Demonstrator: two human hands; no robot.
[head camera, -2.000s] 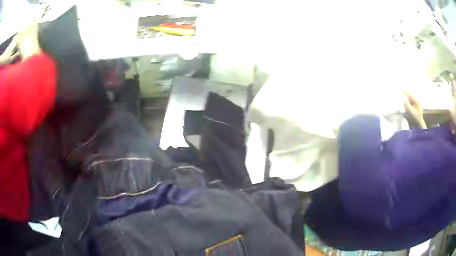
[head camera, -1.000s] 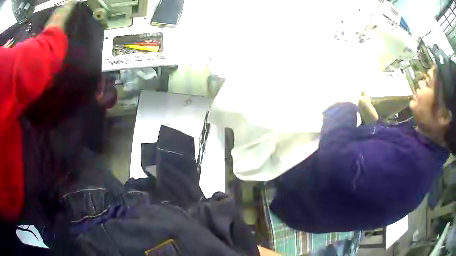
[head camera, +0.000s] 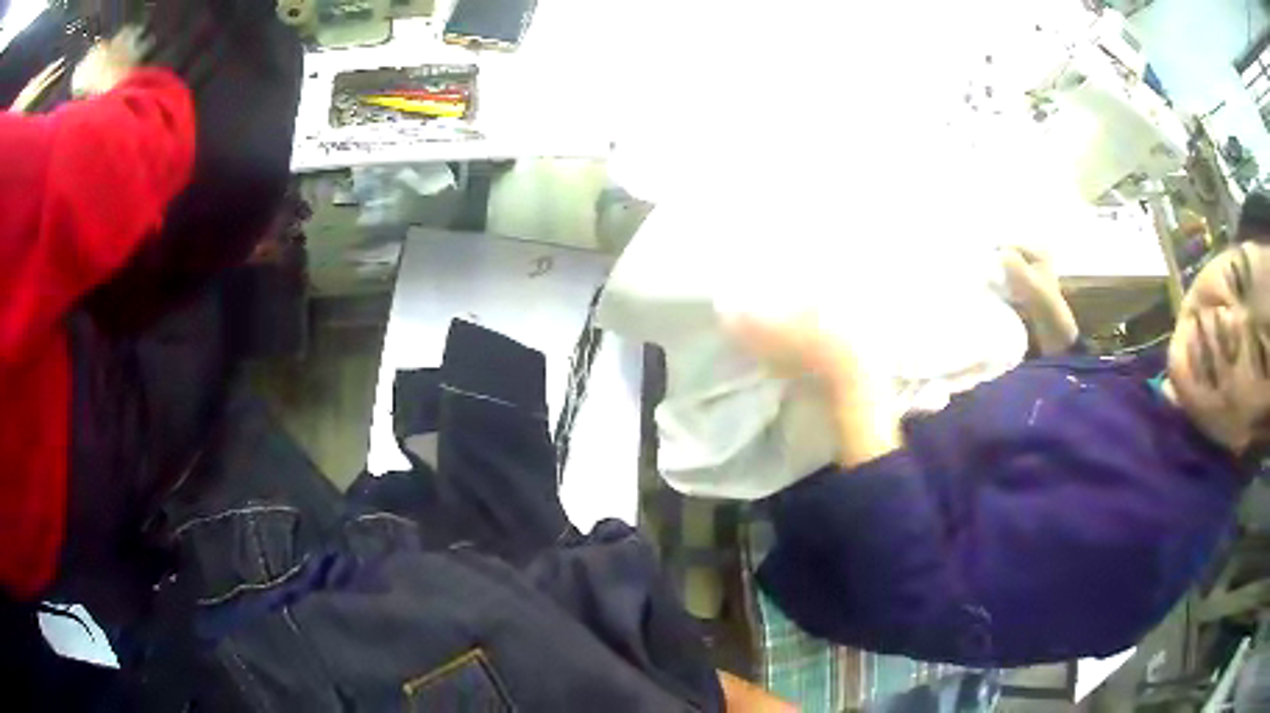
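Note:
A pile of dark denim garments (head camera: 543, 613) fills the lower left, with a gathered waistband (head camera: 248, 550), pale stitch rows and an orange-stitched corner. A dark denim piece (head camera: 488, 432) rises from the pile against a white board. A small skin-toned patch (head camera: 752, 694) shows at the bottom edge beside the pile. It may be part of my right hand or arm, but it is cut off and I cannot tell its grip. My left hand is not in view.
A person in red (head camera: 84, 223) works on dark cloth at left. A person in purple (head camera: 1003, 502) handles white cloth (head camera: 738, 418) at right. A white table (head camera: 543, 119) holds a parts tray and a dark phone-like object. A white board (head camera: 599, 460) stands between them.
The view has swung right since the oldest frame, so the pile appears further left. The person in purple now has a bare forearm over the white cloth and the face turned towards me.

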